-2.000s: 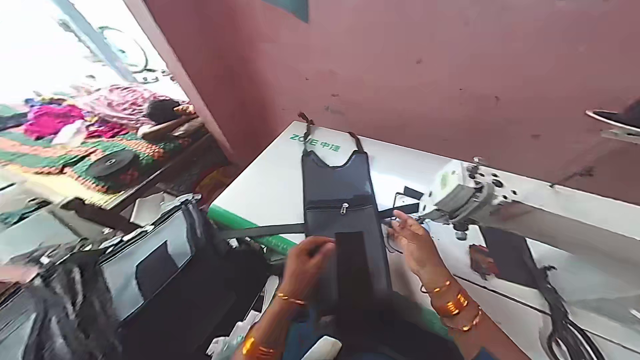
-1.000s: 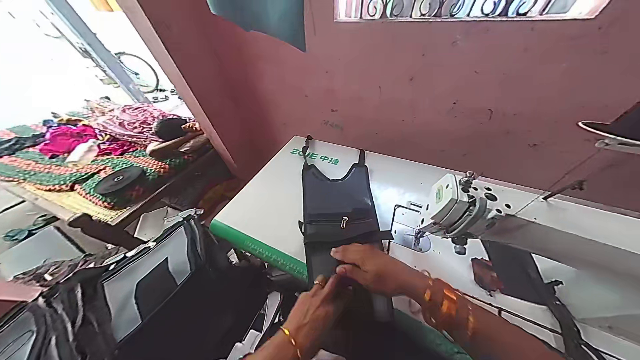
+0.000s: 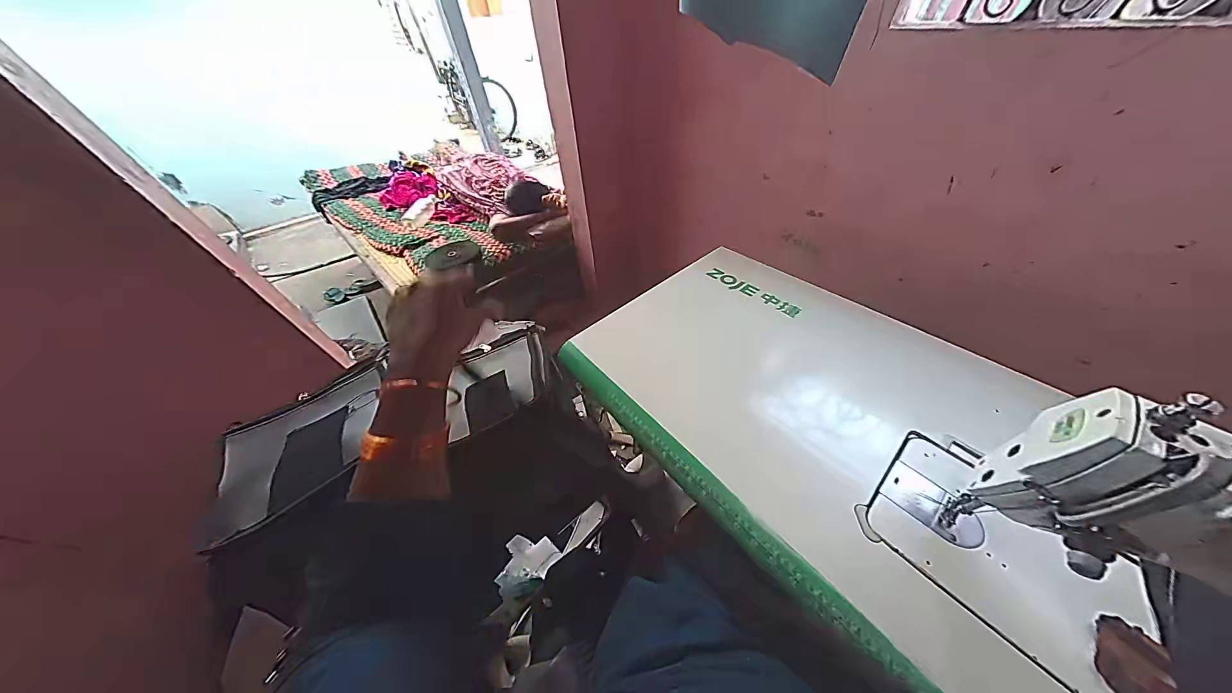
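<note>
My left hand (image 3: pixel 433 313), with bangles at the wrist and forearm, reaches out over a pile of black and grey fabric pieces (image 3: pixel 318 452). It is blurred, and its fingers and anything between them cannot be made out. Beyond it, a round black roll (image 3: pixel 452 255) rests on the woven bed. I do not see my right hand. The white sewing machine head (image 3: pixel 1088 452) stands at the right, its needle area above the metal plate (image 3: pixel 929 500) of the white table (image 3: pixel 712 366).
The green table edge (image 3: pixel 693 476) runs beside my legs. White scraps (image 3: pixel 529 563) lie below it. A reddish-brown piece (image 3: pixel 1131 654) lies near the machine. Through the doorway, a person lies by colourful cloths (image 3: pixel 414 192) on the bed. A pink wall (image 3: pixel 924 212) rises behind the table.
The view has swung left. My left hand has left the black zippered piece and moved out over the pile. That piece no longer shows on the table, and my right hand has gone from view.
</note>
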